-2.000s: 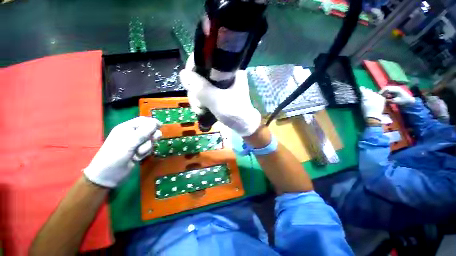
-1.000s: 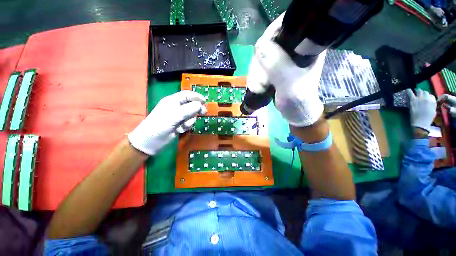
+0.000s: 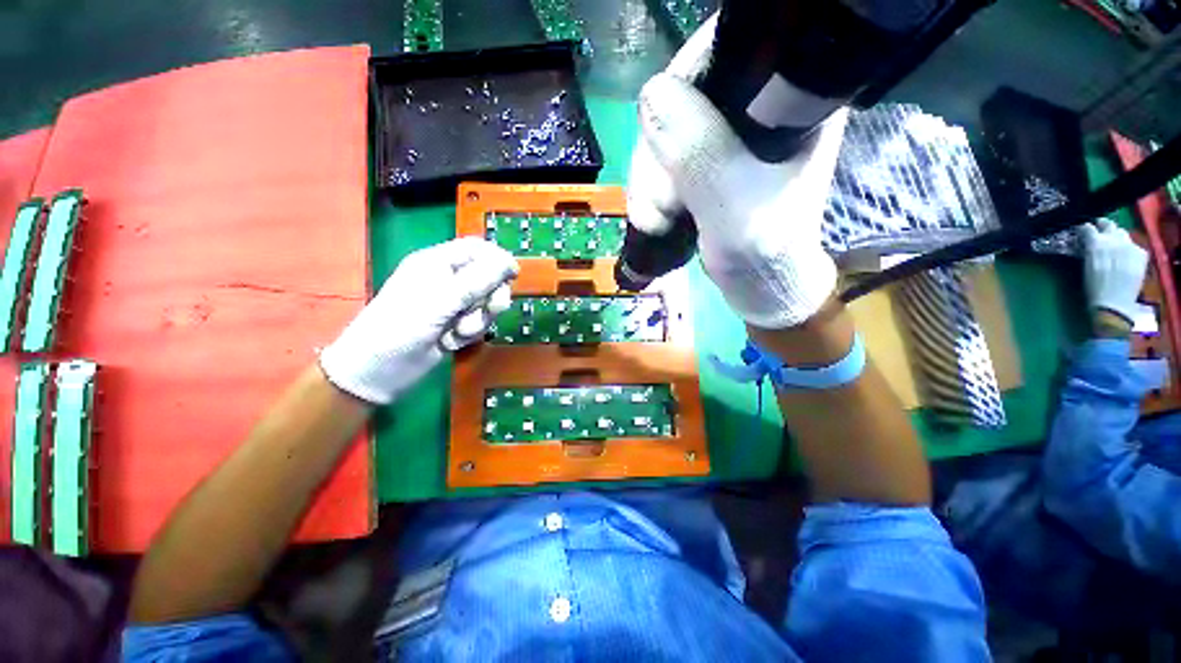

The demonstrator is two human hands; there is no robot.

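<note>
My right hand (image 3: 745,214), in a white glove with a light blue wrist band, grips a thick black electric screwdriver (image 3: 829,65). Its dark nose points down at the right part of the middle circuit board (image 3: 583,319); the bit's contact is not clear. The orange-brown fixture (image 3: 469,389) holds three green boards, the top one partly behind the screwdriver. My left hand (image 3: 427,317), gloved, is at the fixture's left edge beside the middle board, fingers curled together; whether it holds a small screw I cannot tell.
A black screw tray (image 3: 486,117) lies beyond the fixture. A red mat (image 3: 220,298) with pale green bars (image 3: 74,453) is at left. Silvery metal strips (image 3: 907,181) on cardboard (image 3: 894,350) and a black parts tray (image 3: 1036,156) are at right. Another person's gloved hand (image 3: 1114,269) is at far right.
Since the first frame the view has turned, bringing the pale green bars in. The screwdriver nose has moved right, to the middle board's right part. In the last second both hands have hardly moved.
</note>
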